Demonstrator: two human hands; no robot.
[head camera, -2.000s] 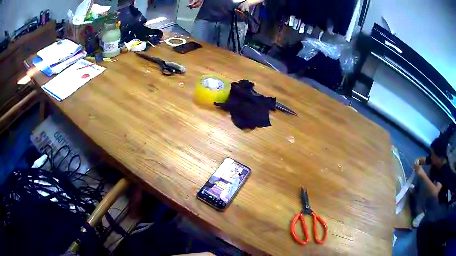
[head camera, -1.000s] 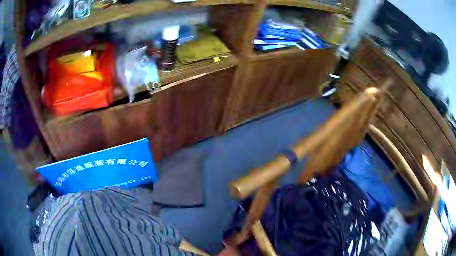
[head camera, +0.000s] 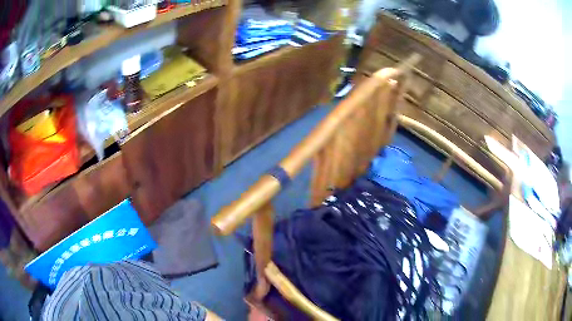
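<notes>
A large dark, shiny tangle of strips (head camera: 338, 257) lies over the wooden chair (head camera: 313, 150) at the lower centre and hangs loose on its right side. My left sleeve (head camera: 119, 291), grey with dark stripes, fills the lower left, with a little bare forearm at its end. A blurred bit of my left hand (head camera: 258, 311) shows at the bottom edge beside the chair; its fingers and anything in them are cut off. My right hand is out of the picture.
A wooden shelf unit (head camera: 172, 157) holds a red-orange bag (head camera: 44, 153). A blue printed sign (head camera: 91, 244) stands by my sleeve. Blue cloth (head camera: 407, 178) lies behind the tangle. Papers (head camera: 530, 207) lie on the table (head camera: 524, 291) at the right.
The view has swung left from the tabletop, with its phone and orange-handled scissors, to the shelf and chair. Since the middle frame, the chair and tangle have shifted left in view and the table edge has appeared.
</notes>
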